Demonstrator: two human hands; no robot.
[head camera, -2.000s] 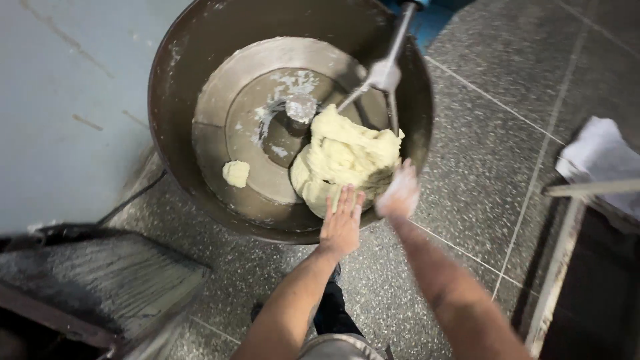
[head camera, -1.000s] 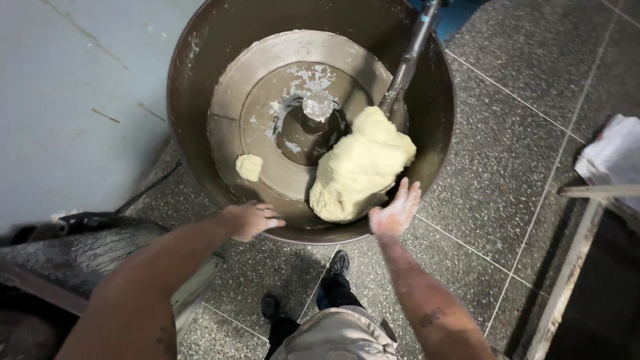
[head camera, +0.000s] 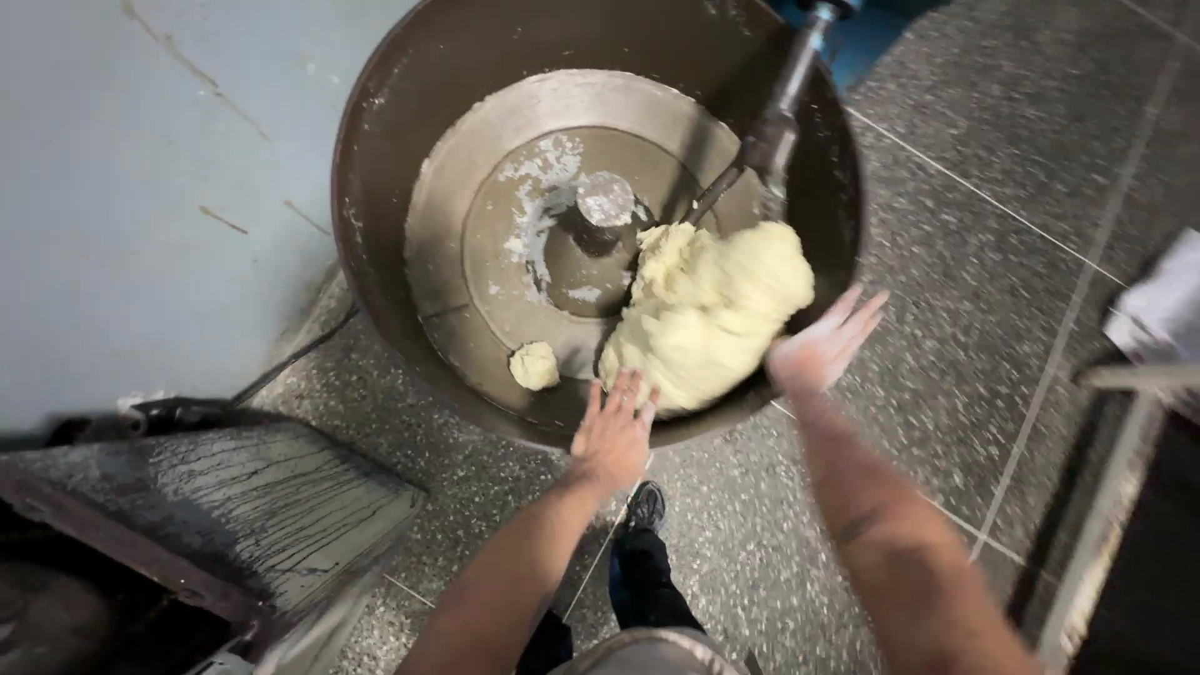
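Note:
A large mass of pale dough (head camera: 708, 314) lies in the right front part of a deep, round mixer bowl (head camera: 370, 234). The metal mixing arm (head camera: 783, 122) reaches down into the bowl behind the dough. A small lump of dough (head camera: 534, 366) sits apart at the bowl's front left. Flour clings around the round centre post (head camera: 605, 200). My left hand (head camera: 614, 427), fingers spread, is at the front rim with its fingertips at the dough's lower edge. At the right rim, beside the dough, is my right hand (head camera: 830, 345), floury, its fingers apart and holding nothing.
A pale blue-grey panel (head camera: 169, 187) stands left of the bowl. Below it is a worn, streaked metal piece (head camera: 281, 506) with a dark cable (head camera: 295, 358) nearby. At the right are a metal frame (head camera: 1106, 534) and a white cloth (head camera: 1158, 300). Speckled floor tiles (head camera: 1012, 187) surround the bowl.
My left hand has moved right, from the bowl's front left rim to the dough's lower edge. The dough has changed shape by the mixing arm.

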